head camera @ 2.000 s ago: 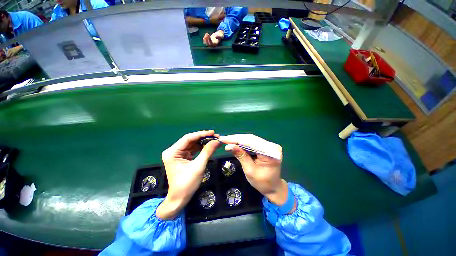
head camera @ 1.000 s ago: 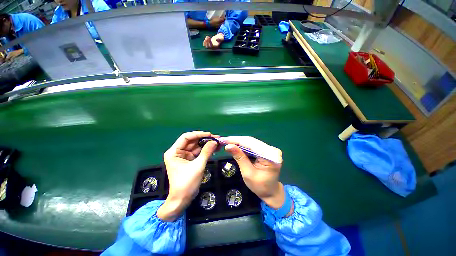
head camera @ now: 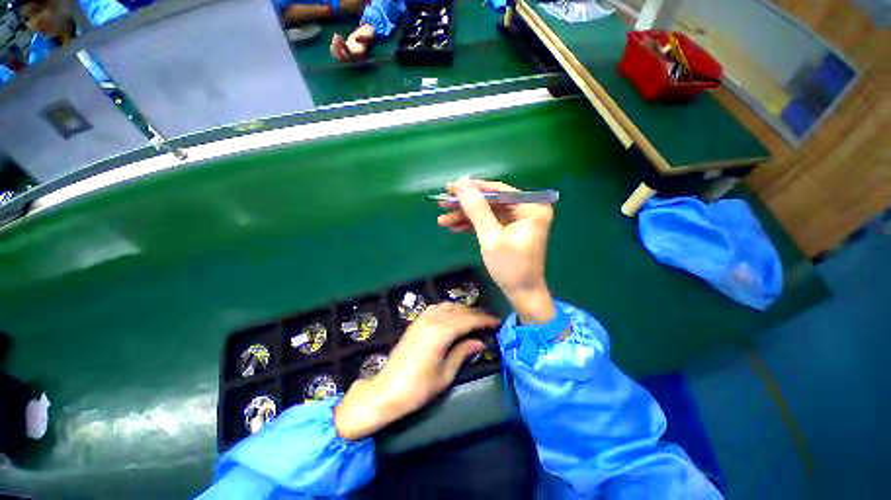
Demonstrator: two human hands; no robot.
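Observation:
The black compartment tray [head camera: 283, 376] lies in front of me with round silvery-gold modules [head camera: 360, 325] in its pockets. One module [head camera: 411, 306] bears a small white piece. My left hand [head camera: 415, 366] is over the right part of the front row, fingers bent down into the tray; whether it holds a module is hidden. My right hand [head camera: 496, 225] is raised beyond the tray's right end and grips the tweezers [head camera: 518, 197], which lie nearly level, tips to the left.
A blue cloth [head camera: 711, 249] lies at the right bench edge. A red basket [head camera: 670, 66] stands on the side shelf. A dark box [head camera: 14, 410] and white scrap [head camera: 37, 416] are at left. Beyond the pale panels [head camera: 205, 68], a person's hand [head camera: 353, 43] is near another tray [head camera: 426, 31].
My hands have parted. The left has dropped to the tray's right part; the right has moved up with the tweezers. The module that was between my fingers no longer shows there. The view has tilted.

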